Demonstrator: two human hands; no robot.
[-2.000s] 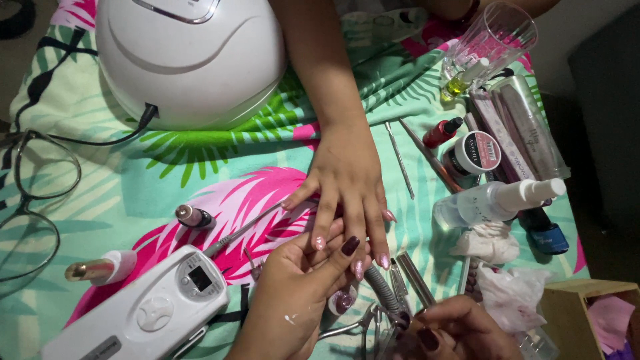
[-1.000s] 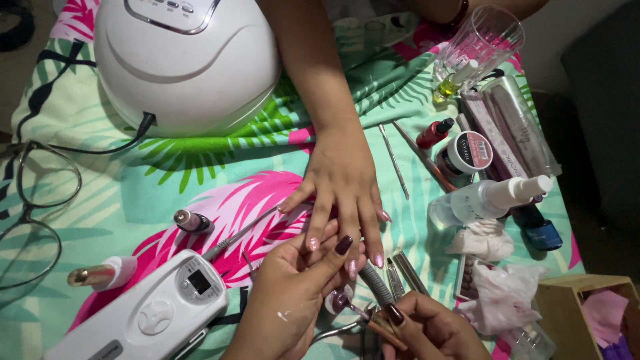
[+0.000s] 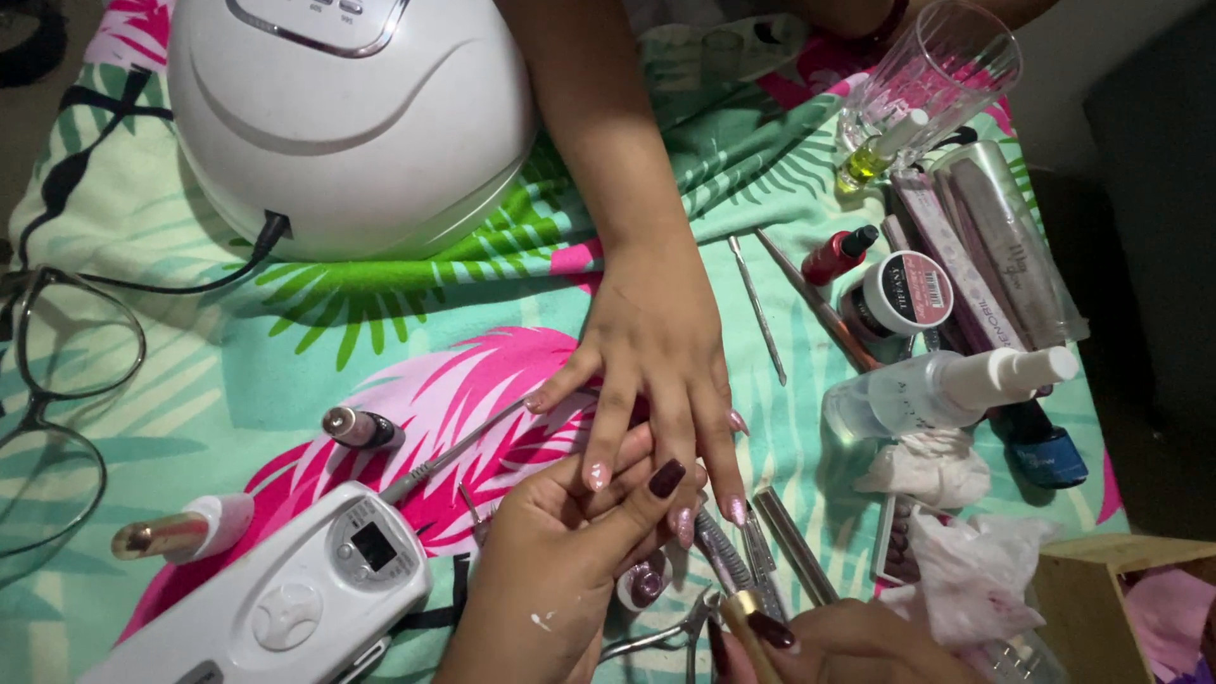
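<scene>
My left hand, with dark polished nails, holds the fingers of another person's hand, which lies palm down with glittery pink nails. My right hand is at the bottom edge, its fingers around a gold-coloured handle; the handle's lower end is out of frame. Between my hands stands an uncapped bottle of glittery nail polish. Cuticle nippers lie below it. A ridged grey handpiece and metal tools lie just above my right fingers.
A white nail lamp stands at the upper left, eyeglasses at the far left. A white nail drill unit lies lower left near polish bottles. At right are a spray bottle, jar, clear cup, tissues and wooden box.
My right hand has moved from the tools near the polish bottle down toward the bottom edge and now holds the gold-coloured handle. My left hand keeps its hold on the other person's fingers.
</scene>
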